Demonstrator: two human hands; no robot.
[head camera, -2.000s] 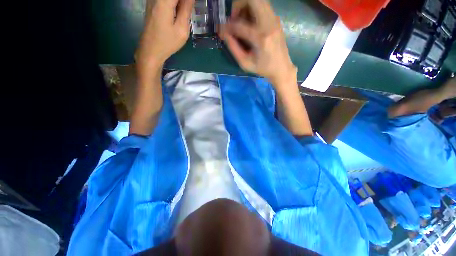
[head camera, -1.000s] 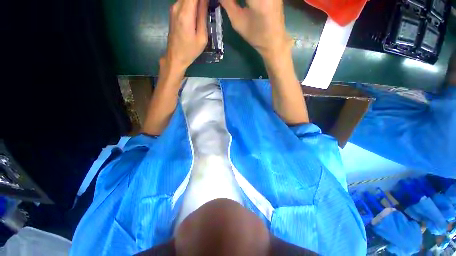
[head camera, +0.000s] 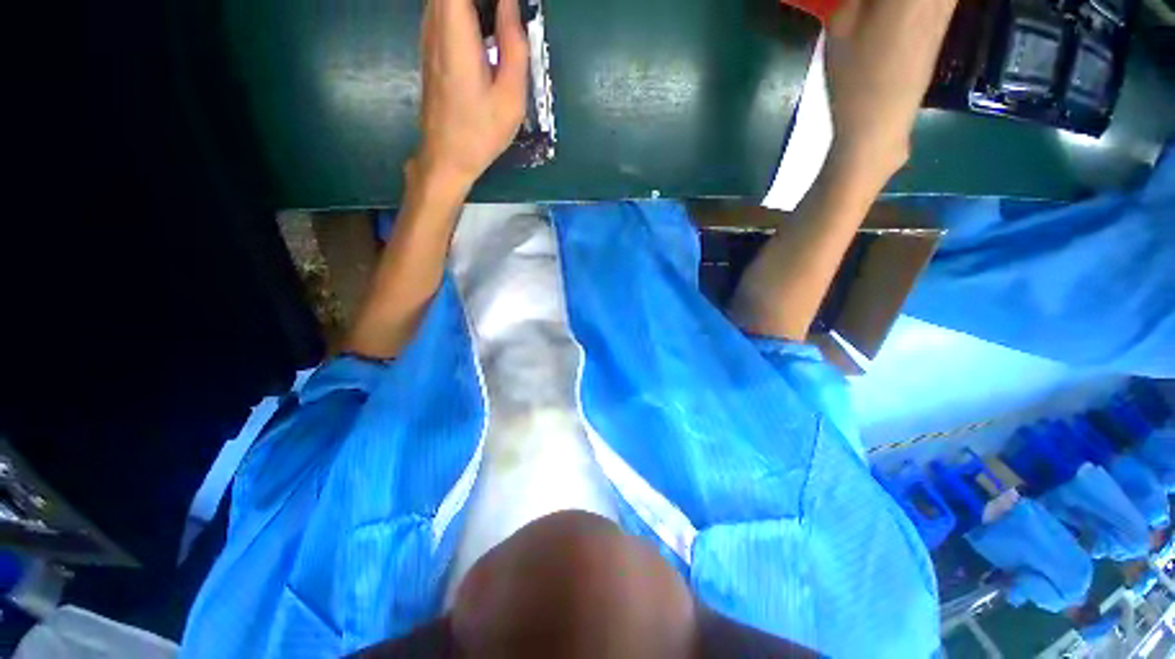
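A phone assembly (head camera: 536, 97), dark with silver edges, lies on the green bench at the top, left of centre. My left hand (head camera: 473, 97) holds it from its left side; the fingertips are partly cut off by the top edge. My right hand (head camera: 889, 45) is at the top edge, over the red bin (head camera: 809, 7) and the white paper strip (head camera: 807, 135). Its fingers are cut off by the picture's edge, so whether it holds anything cannot be seen.
A black tray (head camera: 1050, 64) with moulded pockets lies at the right of the bench (head camera: 644, 116). Open brown cartons (head camera: 902, 277) stand below the bench edge. A person's blue sleeve (head camera: 1069, 277) is at the right. A large dark area fills the left side.
My right hand has left the phone assembly and moved right to the red bin. My left hand remains at the phone assembly.
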